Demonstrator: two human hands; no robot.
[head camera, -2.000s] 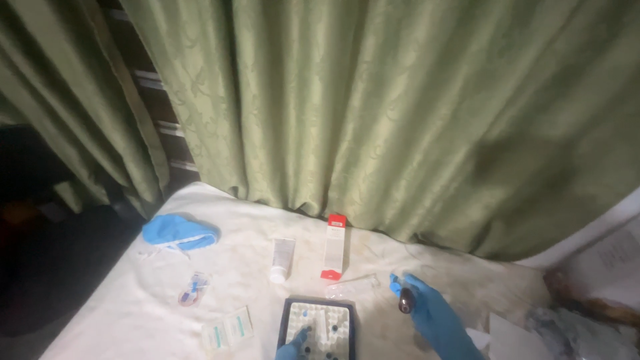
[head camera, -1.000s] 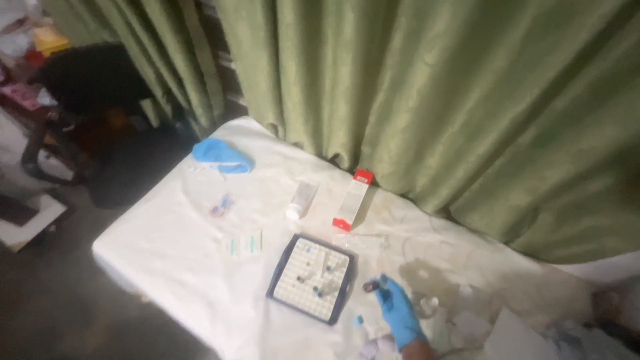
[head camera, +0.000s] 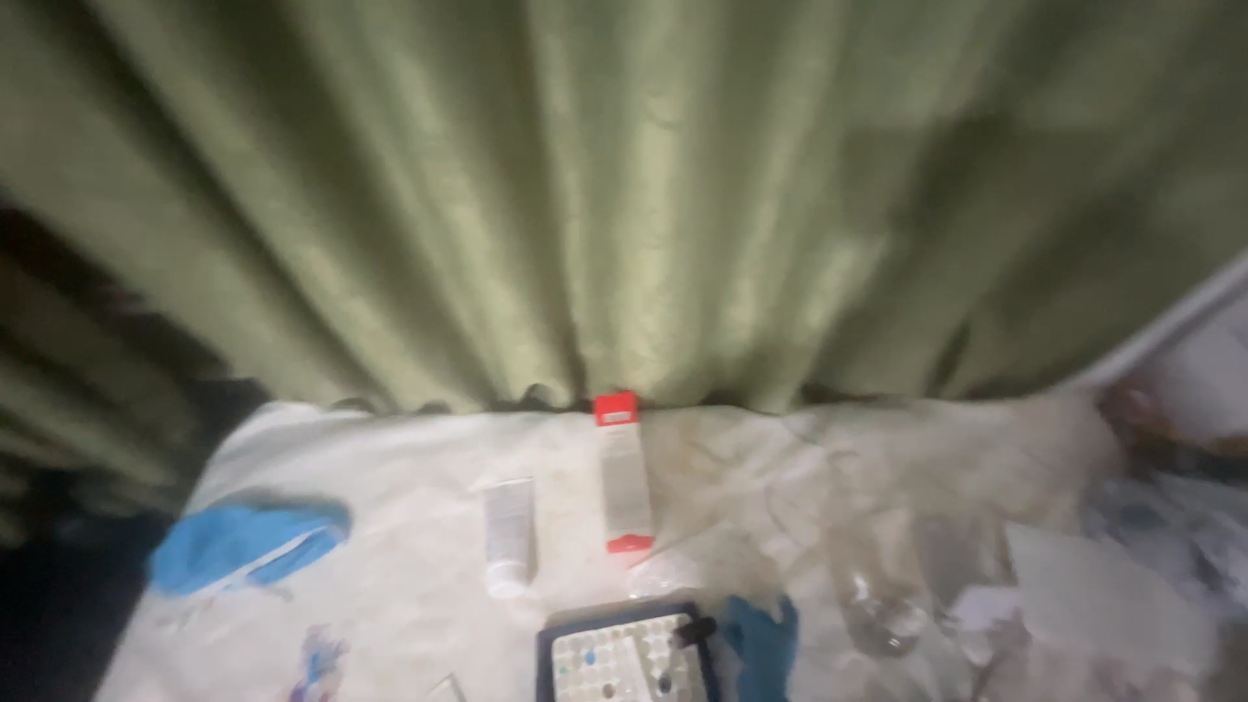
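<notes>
My right hand (head camera: 762, 643), in a blue glove, is at the bottom edge, just right of a dark-rimmed tray (head camera: 546, 648) with a white perforated rack (head camera: 585, 673). A small dark object (head camera: 694, 632) lies at its fingertips, over the rack's upper right corner; blur hides whether the fingers grip it. Several dark and blue pieces sit in the rack. My left hand is out of view. Beyond the tray lie a white tube (head camera: 509, 536) and a long red and white box (head camera: 625, 478).
A blue cloth-like item (head camera: 244, 546) lies at the left of the white-covered table (head camera: 409, 448). Clear plastic items (head camera: 882, 619) and white paper (head camera: 1092, 585) are on the right. A green curtain (head camera: 624, 195) hangs along the far edge.
My left hand, over the rack two seconds ago, is out of view. My right hand is now right beside the tray's upper right corner. The view has shifted strongly.
</notes>
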